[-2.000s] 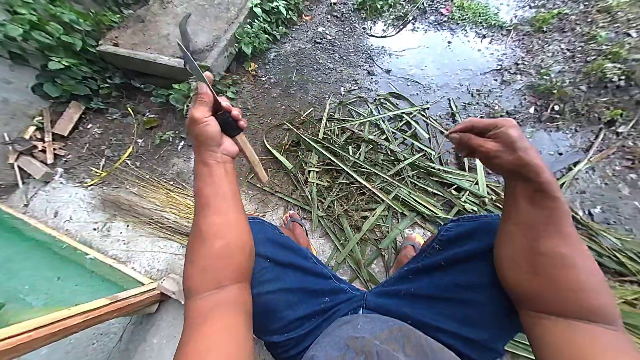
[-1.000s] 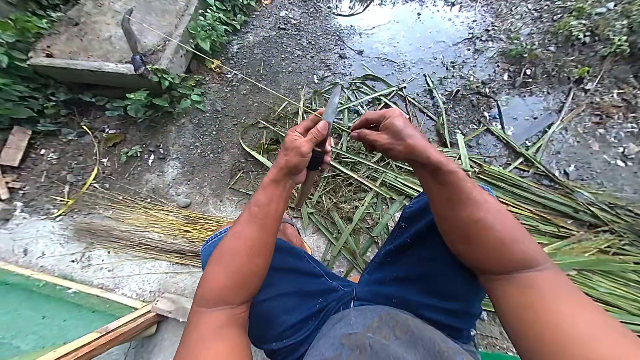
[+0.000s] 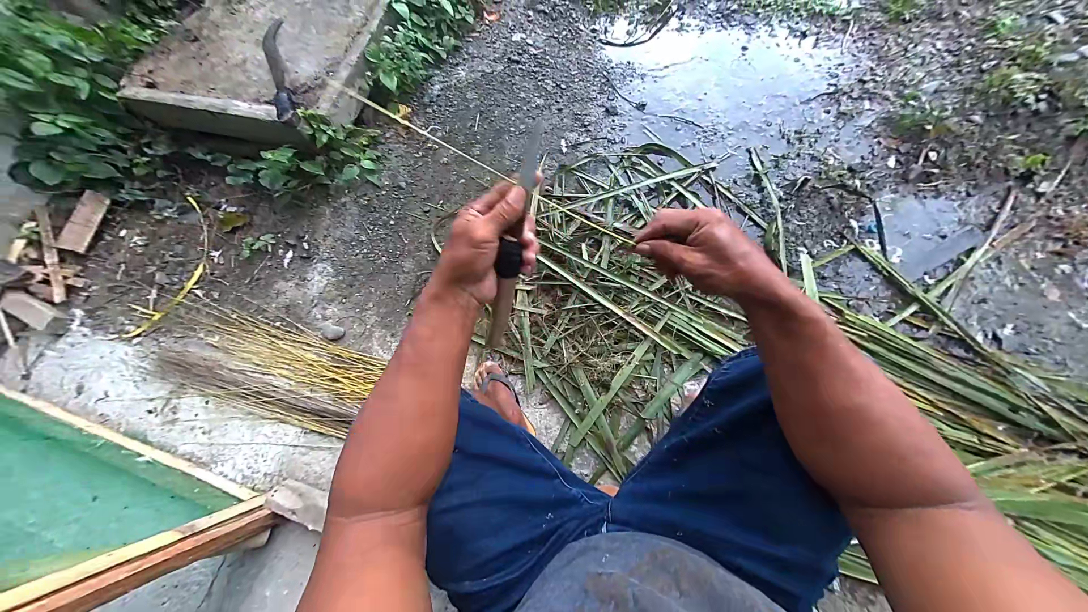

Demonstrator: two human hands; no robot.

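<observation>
My left hand [image 3: 489,238] is closed around a knife [image 3: 529,174], its blade pointing up and away and its wooden handle hanging below the fist. A thin pale leaf rib [image 3: 442,144] crosses at the blade and runs from upper left down to my right hand [image 3: 693,246]. Thumb and fingertips of that right hand pinch its end. Under both hands lies a heap of cut green leaf strips [image 3: 620,340]. A bundle of thin yellow and brown ribs [image 3: 280,365] rests on the ground left of my left forearm.
A curved blade [image 3: 276,64] is at the edge of a concrete slab [image 3: 212,110], upper left. Long green leaves [image 3: 952,374] lie at right, near a puddle [image 3: 731,85]. A wood frame with green netting [image 3: 93,484] stands lower left, wood scraps [image 3: 82,223] beyond it.
The left hand with the knife has come from the upper left toward the middle, close to the right hand. The curved blade, earlier seen just above the left hand, now shows apart from it at the slab.
</observation>
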